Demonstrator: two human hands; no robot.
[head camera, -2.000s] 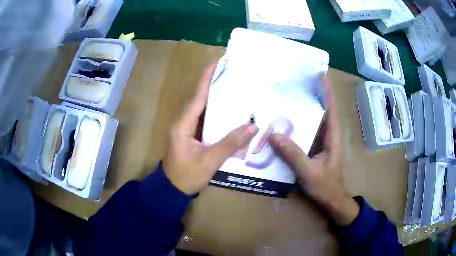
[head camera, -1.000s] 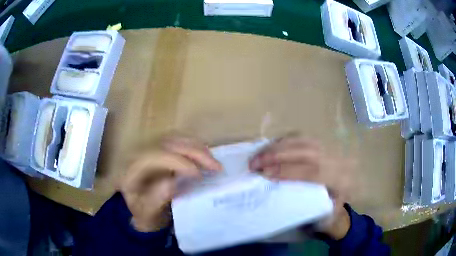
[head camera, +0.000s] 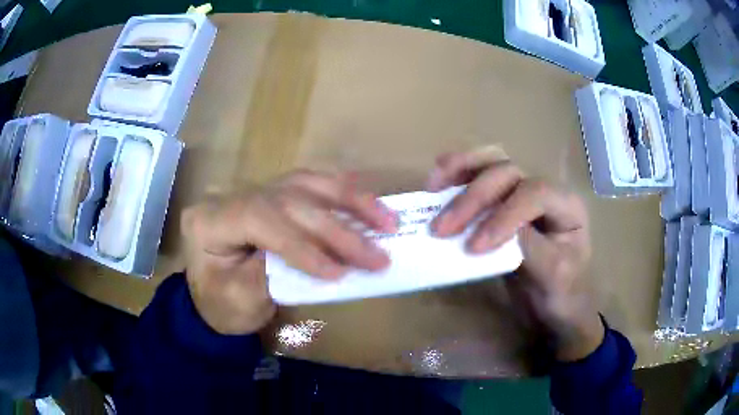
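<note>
A white retail box (head camera: 397, 271) is held between both hands above the near part of the brown cardboard sheet (head camera: 373, 97). A narrow white face with small dark print shows, tilted slightly up to the right. My left hand (head camera: 284, 243) lies over its left part with the fingers on the printed face. My right hand (head camera: 519, 227) grips its right part, fingers curled onto the top. Both hands are slightly blurred. The box's other faces and its flaps are hidden or cannot be told.
Blister trays with cream hand warmers and black cables lie at the left (head camera: 113, 194) and right (head camera: 625, 138). Several more trays stand in rows at the far right (head camera: 713, 267). White boxes (head camera: 660, 18) lie on the green surface (head camera: 454, 14). Shiny tape crosses the cardboard.
The box was held flat, picture side up, then turned so a narrow printed face shows, and came nearer my body. The fingers now press on that face. The box at the back has left the view.
</note>
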